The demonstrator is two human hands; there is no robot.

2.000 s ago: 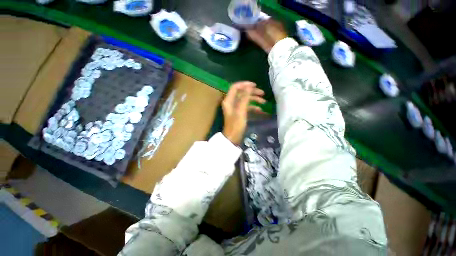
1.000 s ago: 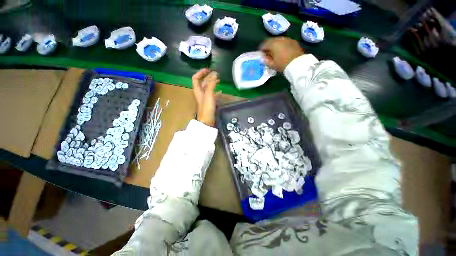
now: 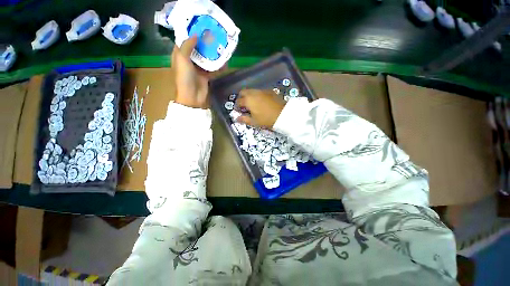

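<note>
My left hand point(image 3: 193, 84) holds a white housing point(image 3: 231, 34) with a blue insert point(image 3: 208, 37) facing up, above the near edge of the belt. My right hand point(image 3: 257, 108) is down in the centre tray point(image 3: 251, 78), at the heap of small white parts point(image 3: 267, 146). Its fingers are bent over the parts at the heap's upper left; I cannot tell whether they grip one. A few round parts point(image 3: 293, 92) lie near the tray's far end.
The left tray point(image 3: 78, 111) holds many round parts. White rods point(image 3: 133, 131) lie on cardboard point(image 3: 162, 84) beside it. More housings stand on the green belt point(image 3: 313, 33), at left point(image 3: 120, 29) and far right point(image 3: 420, 10). Another cardboard sheet point(image 3: 442, 139) lies at right.
The large housing has gone from beside my right hand on the belt into my raised left hand. My right hand has moved from the belt down into the centre tray. The view has shifted.
</note>
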